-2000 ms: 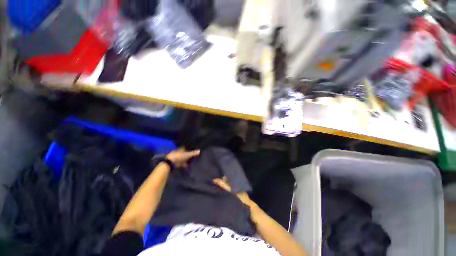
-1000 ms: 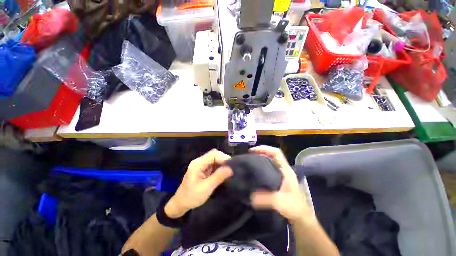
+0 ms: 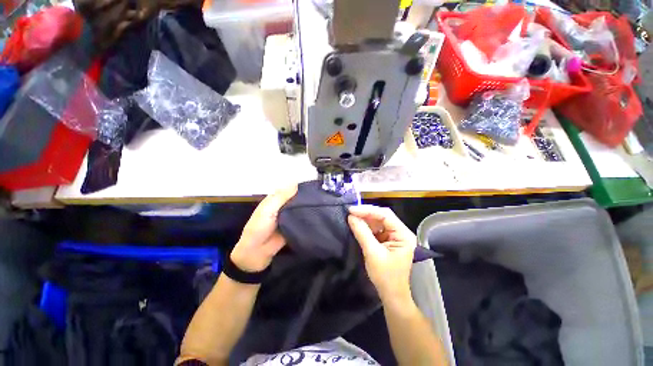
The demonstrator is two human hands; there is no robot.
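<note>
The dark garment [image 3: 318, 232] hangs from the machine's front edge down over the lap. Its upper folded edge lies under the head of the grey button-sewing machine [image 3: 358, 107], over the button clamp [image 3: 339, 181]. My left hand [image 3: 262, 239] grips the garment's left side. My right hand [image 3: 384, 243] pinches its edge at the right, just below the clamp. Whether a button sits in the clamp or fingers cannot be told.
A blue crate [image 3: 136, 251] with dark garments is at lower left. A grey bin [image 3: 573, 214] with dark cloth is at lower right. Button trays [image 3: 432, 131], a red basket [image 3: 465, 75] and clear plastic bags [image 3: 187, 104] lie on the white table [image 3: 243, 170].
The garment has moved from the lap up to the machine, its edge now under the head. Both hands have shifted from handling its folded cloth to holding its two sides at the clamp.
</note>
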